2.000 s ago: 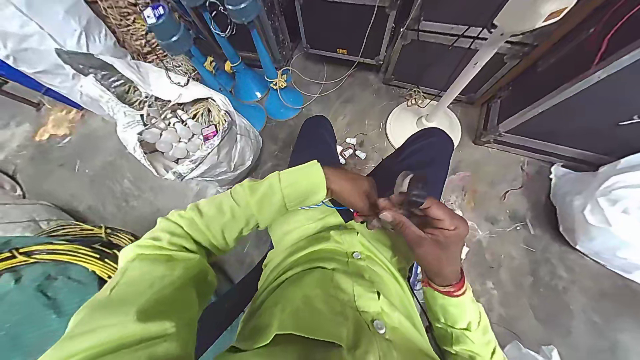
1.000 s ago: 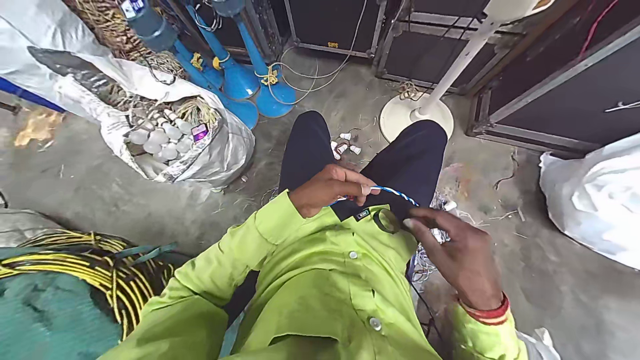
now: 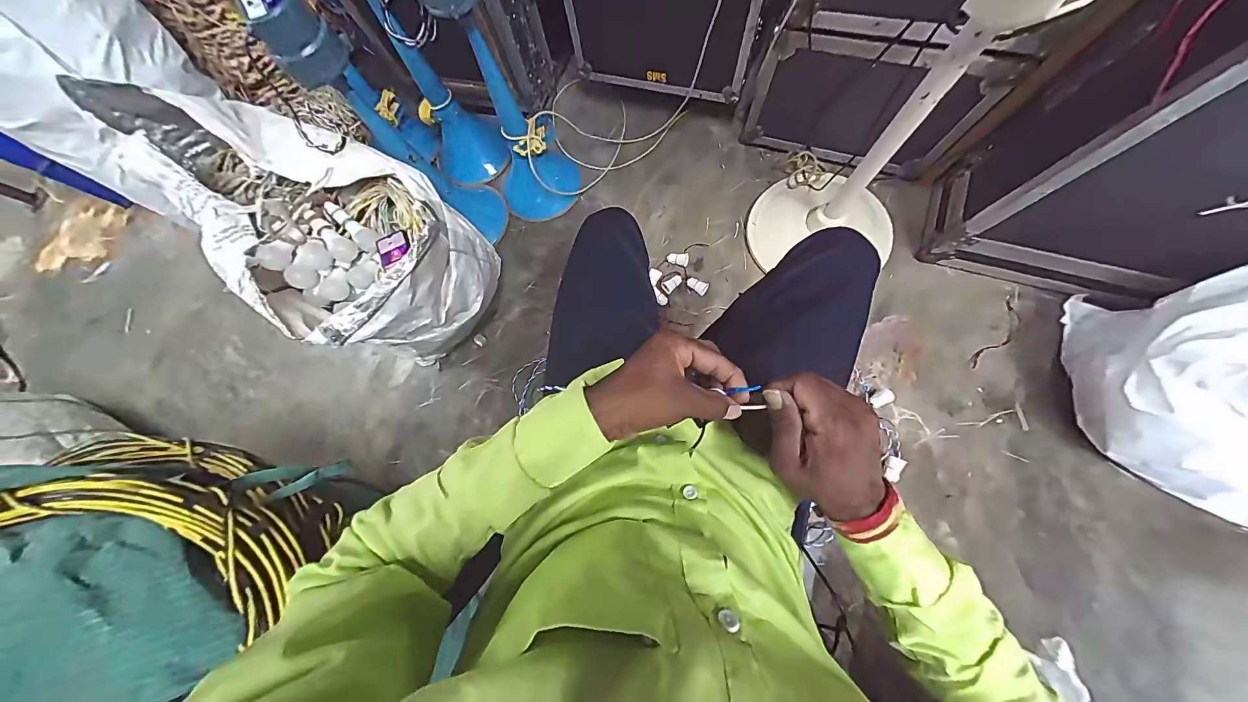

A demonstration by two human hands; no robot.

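Observation:
Over my lap, my left hand (image 3: 673, 385) pinches a twisted blue and white wire, whose blue strand (image 3: 743, 390) and white strand (image 3: 753, 407) stand apart between my hands. The thumb and fingers of my right hand (image 3: 824, 439) close on the end of the white strand. A red band is round my right wrist. More blue and white wire (image 3: 526, 385) shows beside my left thigh. White bulb holders (image 3: 673, 278) lie on the floor between my knees, and others (image 3: 894, 468) lie by my right leg.
An open white sack (image 3: 448, 283) of light bulbs (image 3: 317, 263) stands front left, near blue fan stands (image 3: 473, 146). A white pedestal base (image 3: 770, 229) is beyond my right knee. Black speaker cases (image 3: 663, 44) line the back. Yellow-black cable (image 3: 185, 497) is coiled at left, a white sack (image 3: 1170, 390) at right.
My hands have come closer together over my lap. One second ago the twisted wire ran between them; now its blue and white strands are spread apart. The dark object held two seconds ago is out of my fingers.

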